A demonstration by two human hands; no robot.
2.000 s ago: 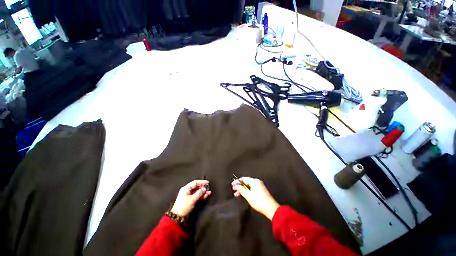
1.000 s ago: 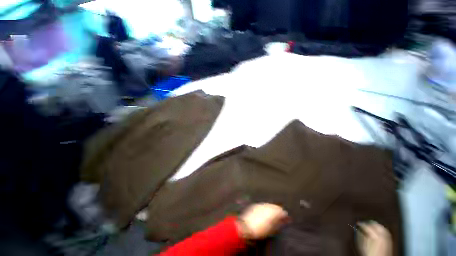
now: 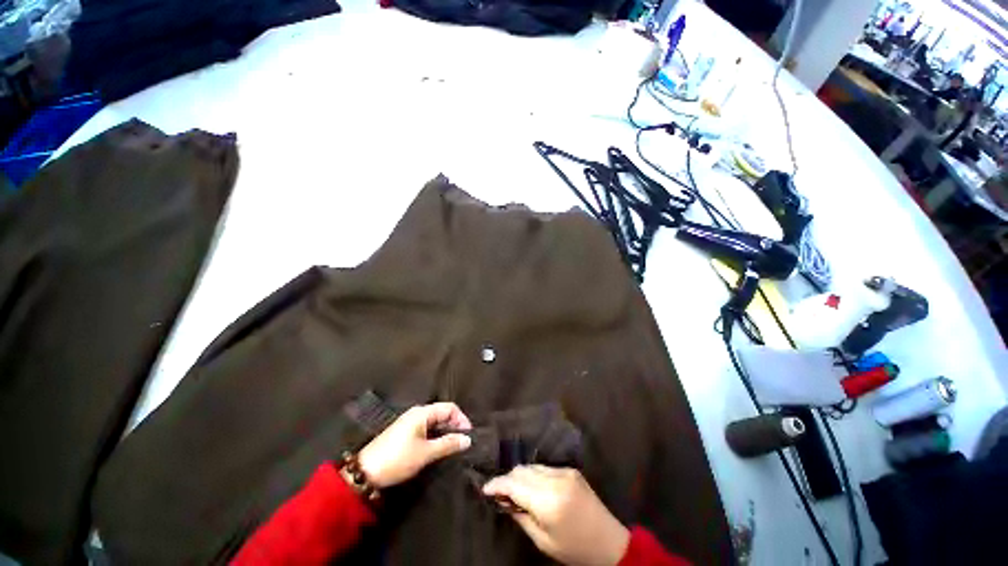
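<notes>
A dark brown garment (image 3: 520,276) lies spread in front of me. A gathered brown waistband (image 3: 531,431) is bunched up over it near my body. My left hand (image 3: 411,444) pinches the waistband from the left, with thumb and fingertips close together. My right hand (image 3: 558,511) is just below and right, its fingertips at the same cloth, with something small and dark under the fingers that I cannot make out. A small pale round button (image 3: 489,355) lies on the brown cloth above my hands. No needle or thread can be made out.
Another brown garment (image 3: 100,276) lies at the left. Black hangers (image 3: 625,205), a hair dryer (image 3: 738,250), a brown thread cone (image 3: 765,435), a phone (image 3: 818,456), a white card (image 3: 791,376), a red spool (image 3: 869,380) and a spray gun (image 3: 890,315) lie along the right, among cables.
After a blurred look to the left, the view is back over the table. My hands have come together on a bunched waistband that was not visible between them two seconds ago. The button now shows.
</notes>
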